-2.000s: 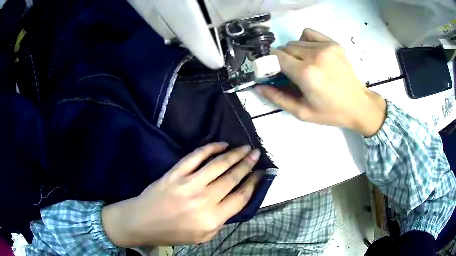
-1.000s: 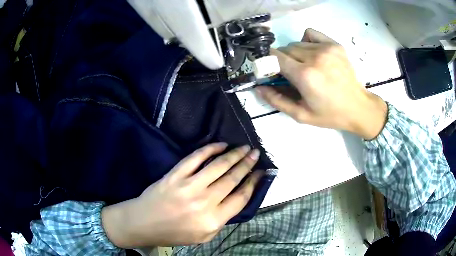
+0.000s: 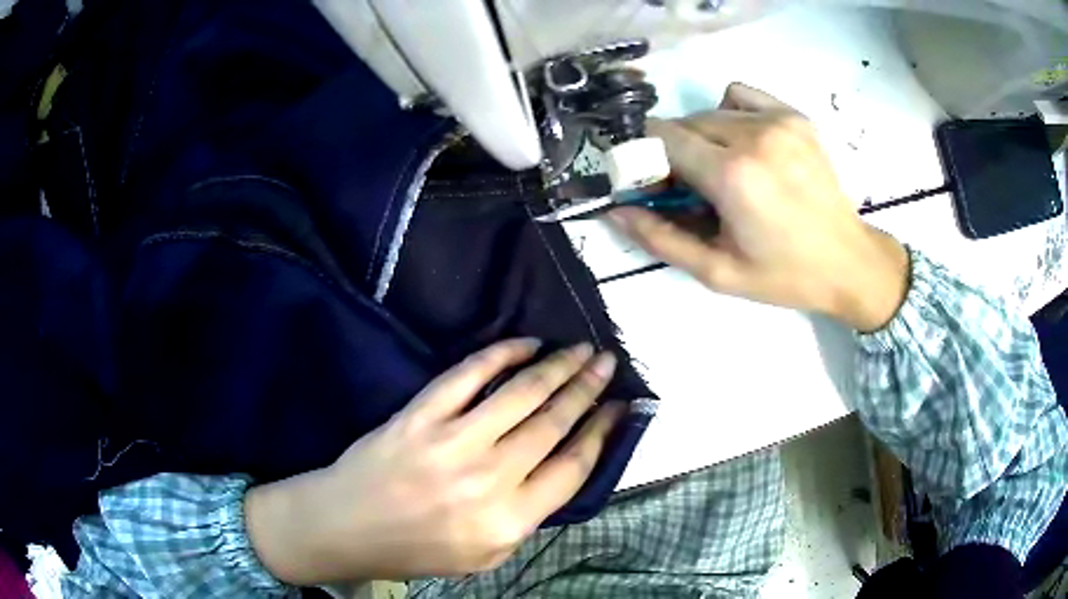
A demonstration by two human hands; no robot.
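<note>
The dark navy garment (image 3: 234,316) covers the left side and reaches the presser foot area. A blacker cloth piece (image 3: 469,263) with a stitch line and frayed right edge lies within it, beside a whitish seam edge (image 3: 404,222). My left hand (image 3: 433,468) lies flat on the cloth with its fingers spread near the lower right corner. My right hand (image 3: 761,199) is closed around thread snips (image 3: 673,200) with teal handles. Their pale blades point left to the cloth edge by the presser foot (image 3: 562,187). The exact needle contact is hidden.
The white-grey machine head (image 3: 451,70) hangs over the cloth, with a white block (image 3: 638,163) at its foot assembly. The white table (image 3: 750,363) has a curved front edge. A black flat rectangle (image 3: 1001,176) lies at the right. Checked apron cloth (image 3: 691,515) shows below.
The whole view has shifted slightly, with the machine head appearing a little further right. Both hands keep nearly the same pose, and more of the teal handle shows in my right hand.
</note>
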